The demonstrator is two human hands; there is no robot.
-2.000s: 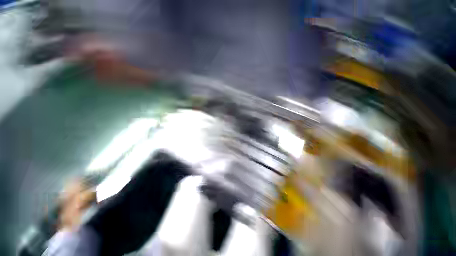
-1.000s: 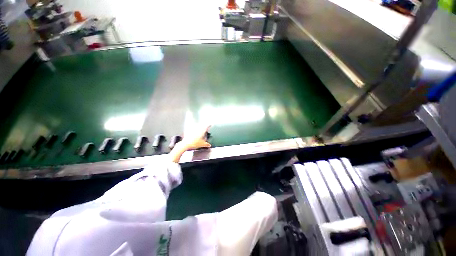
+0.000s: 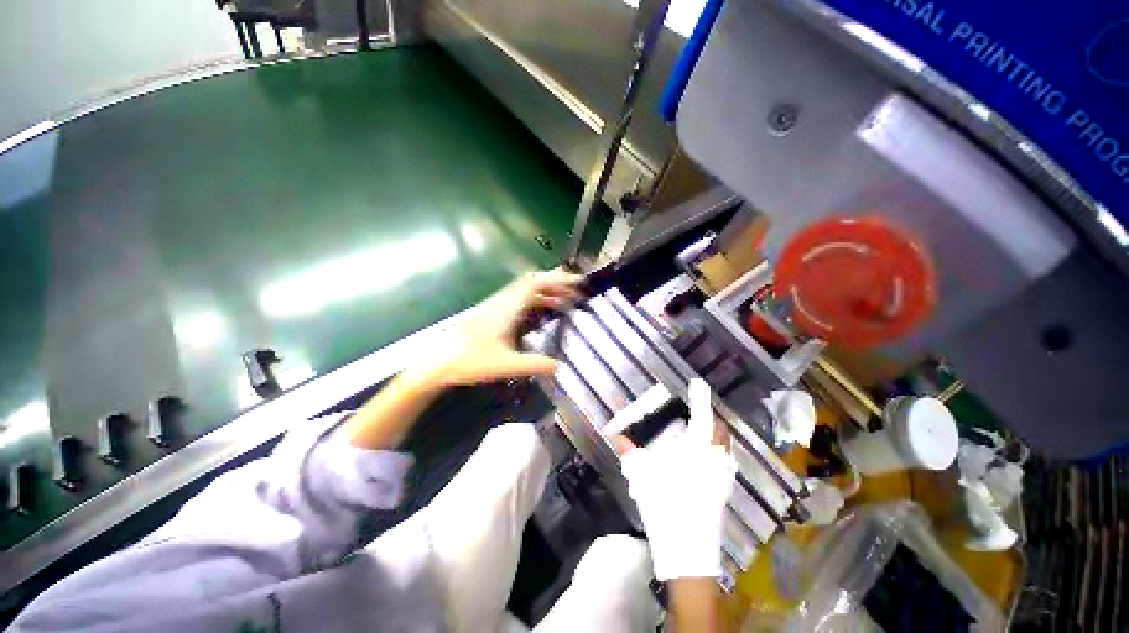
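The silver slotted table [image 3: 603,361] lies in front of me, with a white fixture block [image 3: 634,408] on it. A black part [image 3: 656,423] is at the fixture. My right hand [image 3: 679,476], in a white glove, has its thumb and index finger on either side of this part. My left hand [image 3: 495,340] is bare and at the table's far left corner, thumb and fingers apart. Something dark shows between them, too blurred to tell whether it is held. More black parts [image 3: 113,438] stand in a row along the near edge of the green belt [image 3: 322,186].
The grey machine head with a red stop button [image 3: 854,282] hangs close at upper right. A white tub [image 3: 922,433], crumpled wipes [image 3: 988,495] and a clear-lined bin [image 3: 854,569] are at right. The belt's metal edge [image 3: 334,386] runs along the left.
The view has turned right. My left hand has left the belt edge and is at the slotted table. My gloved right hand has come into view at the fixture.
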